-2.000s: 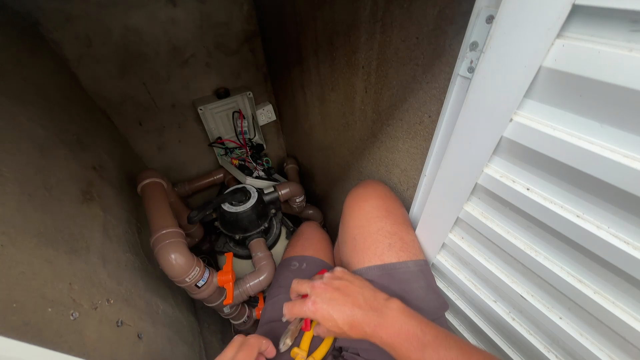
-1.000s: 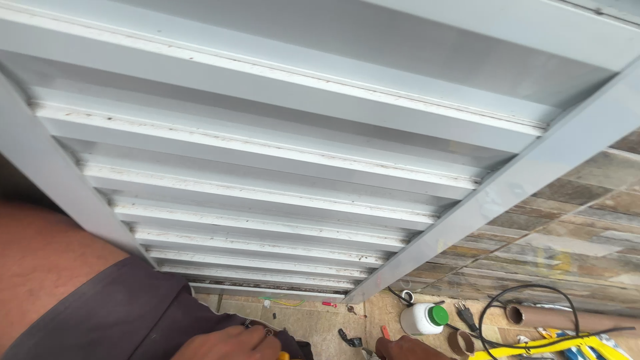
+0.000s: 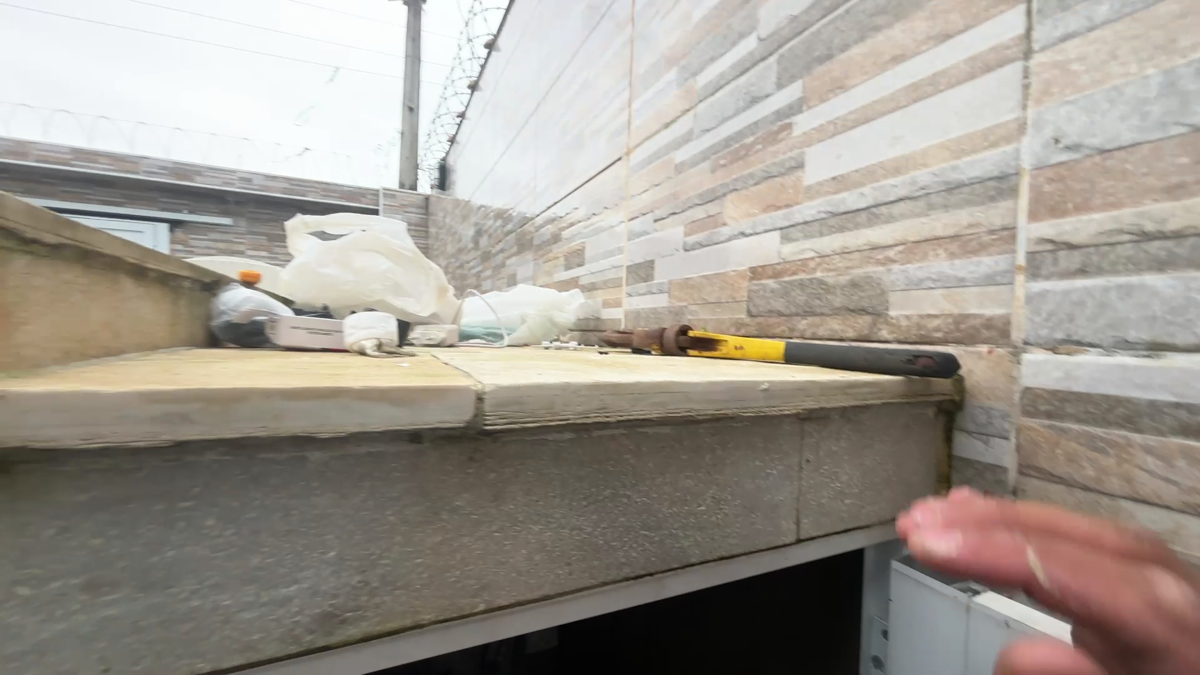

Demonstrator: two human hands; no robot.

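Observation:
Blurred and close, my right hand is raised at the lower right, its fingers pointing left and slightly apart. Nothing shows in it, though part of the hand is cut off by the frame. My left hand is out of view. Above and left of the right hand, a hand tool with a yellow and black handle and a rusty metal head lies on the stone ledge. The fingers do not touch it. Farther left on the ledge are a crumpled whitish plastic bag, a small box and a white roll-like item.
A stone-tiled wall rises along the right side. Below the ledge is a dark opening, with part of a white metal door at its right. Another pale bag rests farther back. A low wall borders the left.
The view has swung up strongly from the louvred door to the ledge. My right hand, which had yellow-handled pliers by it two seconds ago, now shows at the lower right without them.

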